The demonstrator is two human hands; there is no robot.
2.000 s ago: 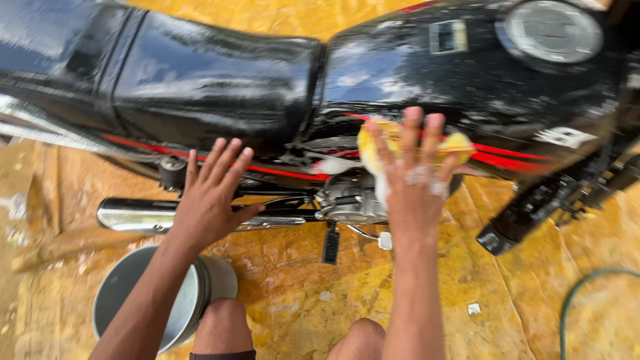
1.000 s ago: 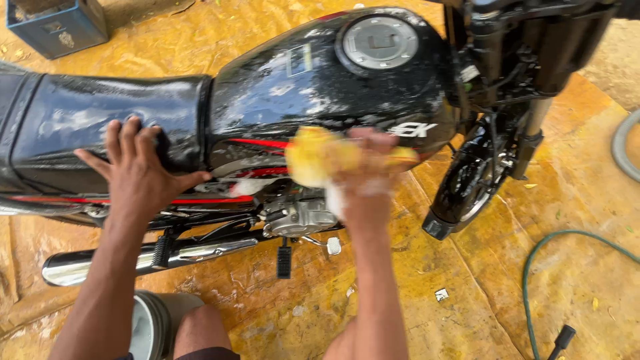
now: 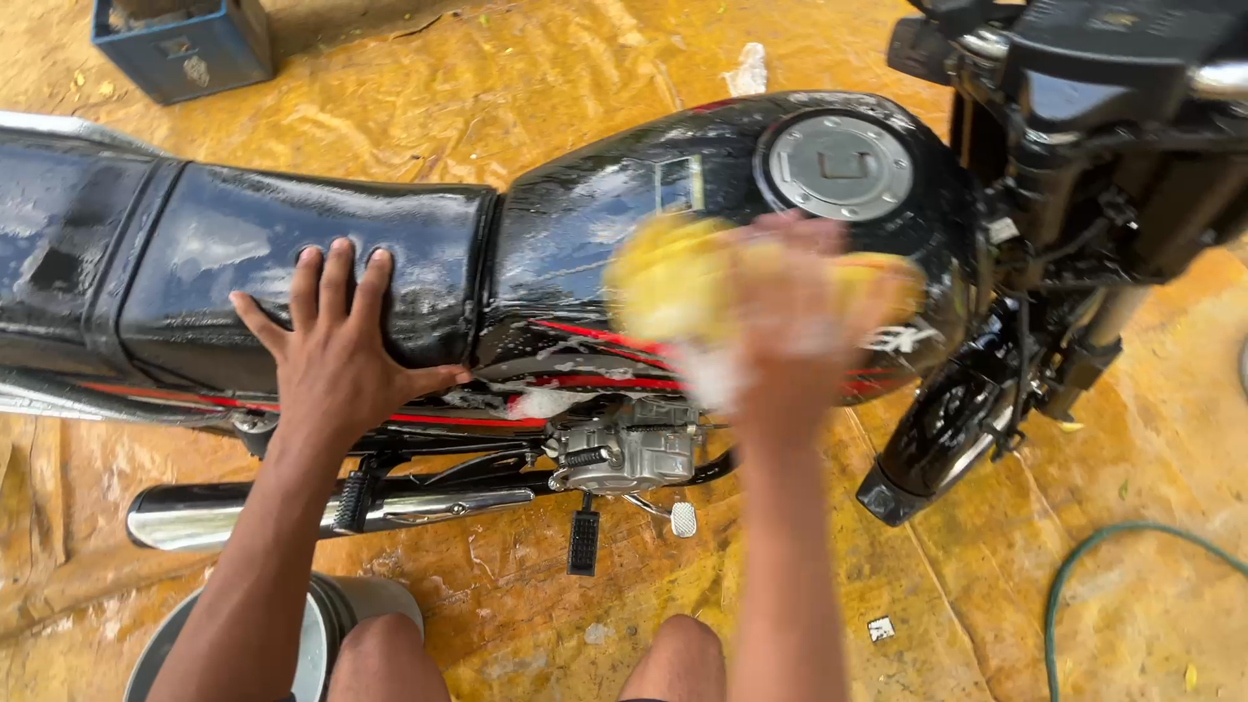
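A wet black motorcycle with red stripes lies across the view. My left hand (image 3: 336, 361) rests with fingers spread on the black seat (image 3: 234, 253), its thumb reaching toward the seat's front edge. My right hand (image 3: 799, 302), blurred, presses a yellow sponge or cloth (image 3: 673, 283) against the side of the fuel tank (image 3: 575, 224), below the round metal fuel cap (image 3: 840, 166). White foam clings to the right hand's wrist side and to the red-striped side panel (image 3: 556, 402).
A grey bucket (image 3: 375, 595) stands by my knees, below the chrome exhaust (image 3: 195, 515). A footpeg (image 3: 583, 541) juts out near the engine (image 3: 629, 453). Beyond the seat stands a blue crate (image 3: 210, 54). A green hose (image 3: 1058, 585) curves over the yellow ground sheet (image 3: 936, 624).
My left hand has gone from above the side panel onto the seat. The right hand and the yellow thing have moved up the tank, nearer the fuel cap.
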